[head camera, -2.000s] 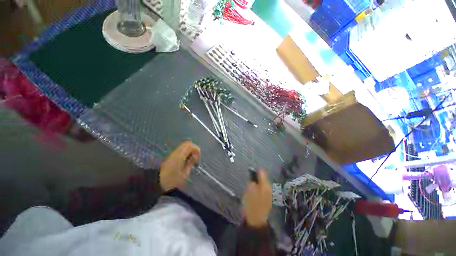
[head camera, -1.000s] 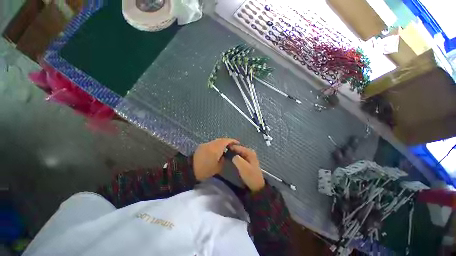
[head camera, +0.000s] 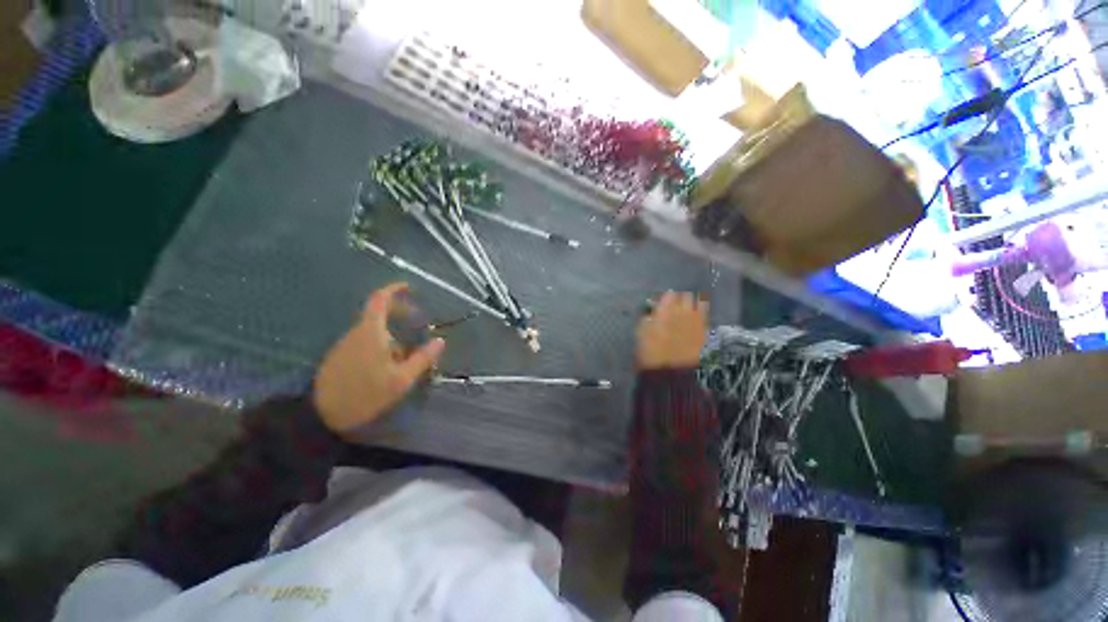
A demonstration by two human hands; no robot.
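Observation:
A white cable assembly (head camera: 523,382) lies across the mat, its left end beside my left hand (head camera: 377,362). My left hand is blurred, with thumb and forefinger apart and nothing clearly held; a thin dark piece (head camera: 456,322) shows just right of it. My right hand (head camera: 672,331) is over the mat's right part with fingers curled; a tiny dark spot shows at its fingertips, and I cannot tell if it is held. A fanned bunch of white cables (head camera: 459,243) with green circuit boards (head camera: 419,168) lies mid-mat, beyond my hands.
A pile of cable assemblies (head camera: 766,407) is right of my right hand, near a red bar (head camera: 911,358). A perforated tray (head camera: 450,83) and red wired parts (head camera: 626,146) lie behind the mat. An open carton (head camera: 820,201) is back right, a white roll (head camera: 158,103) far left.
My hands were together at a black fitting; now they are apart, left hand to the left and right hand beside the pile. The camera view has shifted and turned.

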